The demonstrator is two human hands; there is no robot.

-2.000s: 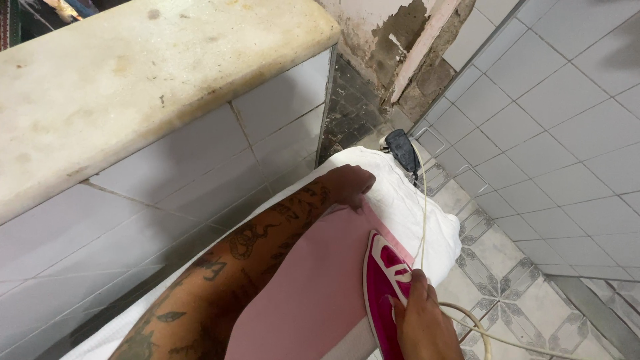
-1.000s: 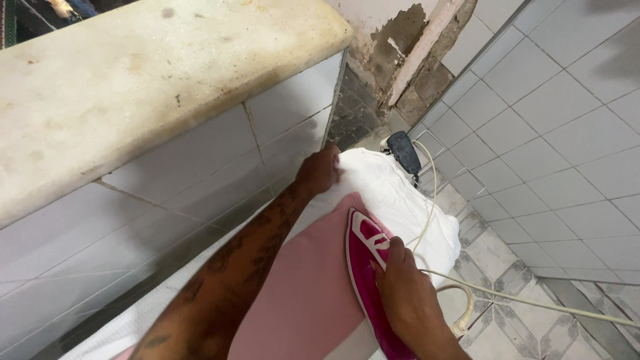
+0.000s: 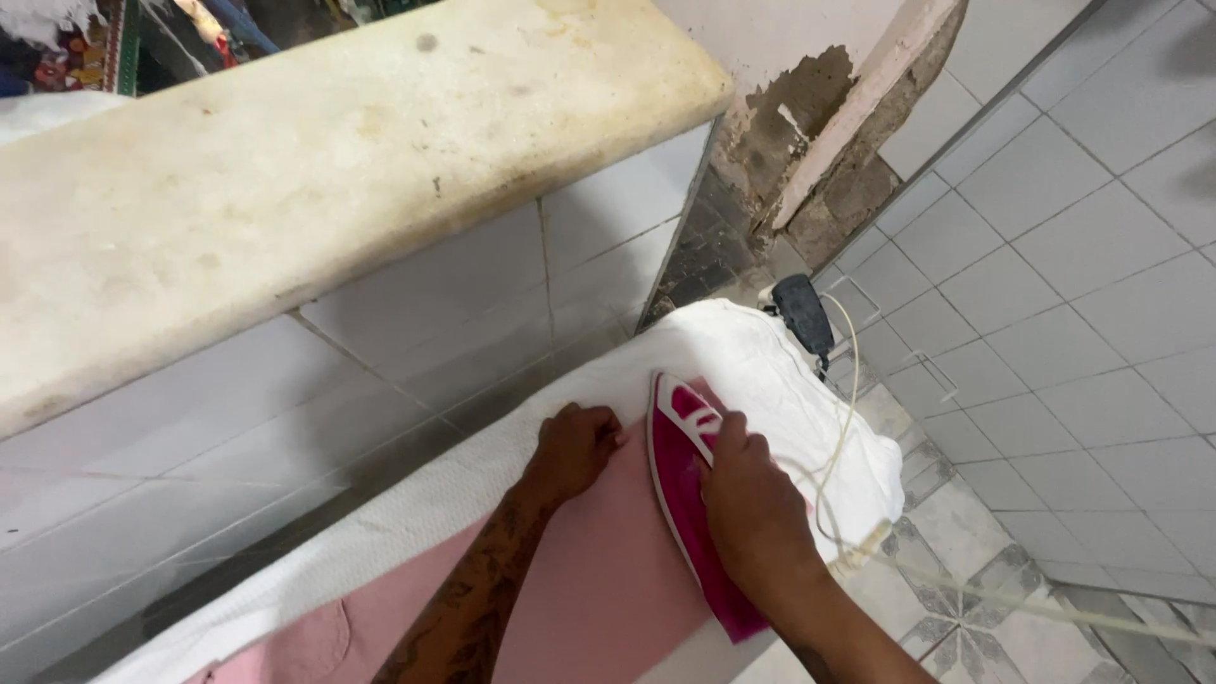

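Note:
A pink garment [image 3: 589,560] lies spread over a white cloth [image 3: 750,370] that covers a long, narrow board. My right hand [image 3: 755,494] grips the handle of a magenta and white clothes iron [image 3: 679,503], whose tip points toward the far end of the board, near the garment's edge. To the left of the iron, my left hand [image 3: 579,446] has its fingers curled at the garment's upper edge; whether they pinch the fabric is partly hidden. The iron's soleplate is out of sight against the garment.
A marble-topped ledge [image 3: 380,161] over a tiled low wall runs along the left. A dark plastic device [image 3: 803,313] sits at the board's far end. The pale cord [image 3: 1045,598] trails off right over patterned floor tiles. A tiled wall [image 3: 1092,285] rises at right.
My left hand has come back from the board's far end toward me and sits left of the iron. The iron, still in my right hand, has also shifted on the garment.

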